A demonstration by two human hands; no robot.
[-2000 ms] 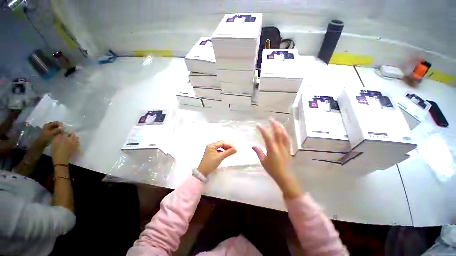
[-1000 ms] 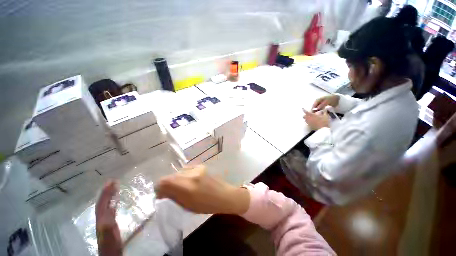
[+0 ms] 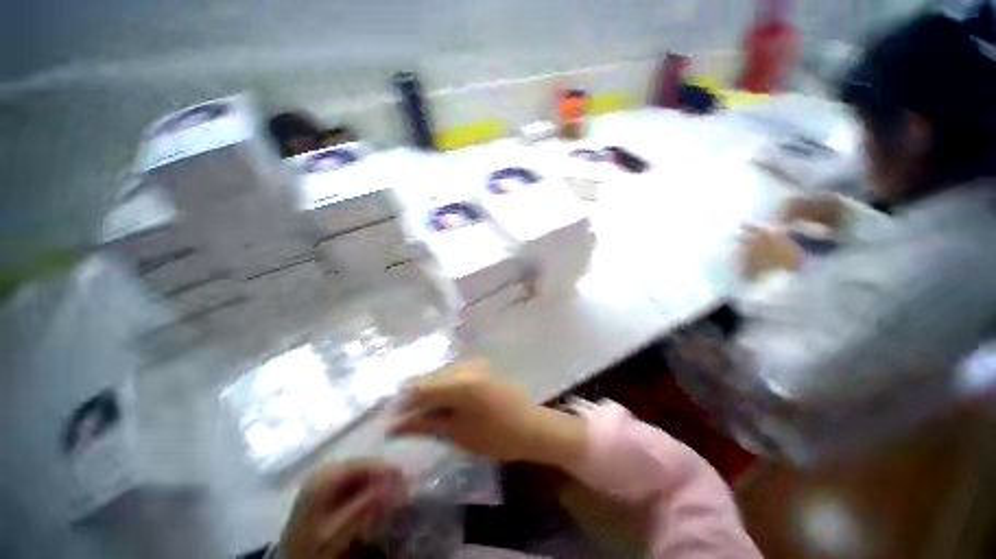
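Note:
The whole view is blurred. My left hand (image 3: 347, 504) is low at the table's front edge, and my right hand (image 3: 472, 413) is just right of and above it. Crinkled clear film, likely a poly bag (image 3: 437, 497), hangs between and below my hands. I cannot tell which fingers pinch it, or whether anything is inside. A shiny pile of empty poly bags (image 3: 328, 393) lies on the table behind my hands. White product cartons stand stacked behind it (image 3: 213, 175) and to its right (image 3: 470, 246).
A carton (image 3: 96, 437) lies at the left. By the wall are a dark bottle (image 3: 413, 109), a small black bag (image 3: 295, 133) and an orange-capped item (image 3: 572, 113). A dark flat item (image 3: 626, 159) lies on the table. A person in white (image 3: 874, 317) sits at the right.
My view has swung right since the first frame, then slightly back left. My hands have come closer together near the table's front edge, with clear film now showing beside them.

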